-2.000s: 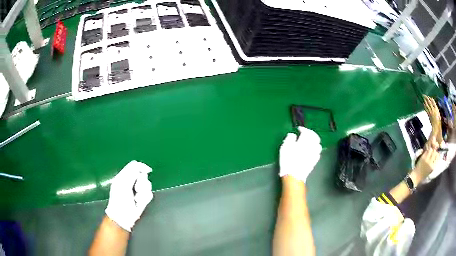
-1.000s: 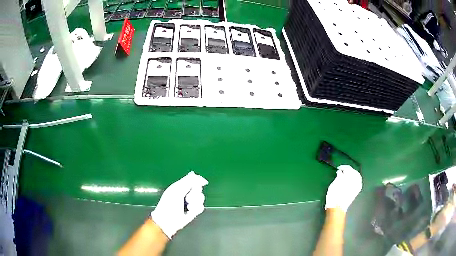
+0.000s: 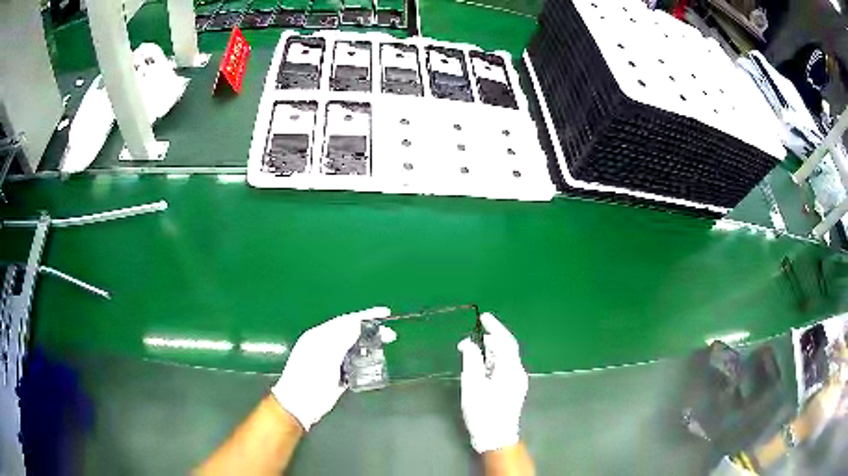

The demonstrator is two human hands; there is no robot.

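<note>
A phone middle frame [image 3: 369, 361], a thin dark rectangle with a large open window and a solid block at its left end, is held level between my hands over the belt's near edge. My left hand [image 3: 325, 364], in a white glove, grips the solid block end. My right hand [image 3: 493, 383], also gloved, grips the thin right end. The green belt [image 3: 279, 260] shows through and behind the frame. My fingertips partly hide both ends of the frame.
A white blister tray [image 3: 437, 167] with several frames lies behind the belt, beside a tall tray stack [image 3: 642, 112]. Pale guide rails [image 3: 112, 216] angle over the belt's left. A dark pile of frames [image 3: 739, 386], blurred, and another person's arm are at right. A red sign [image 3: 232, 61] stands behind.
My right hand has lifted the frame off the belt and brought it left and nearer. My left hand, earlier without the frame, now grips its block end.
</note>
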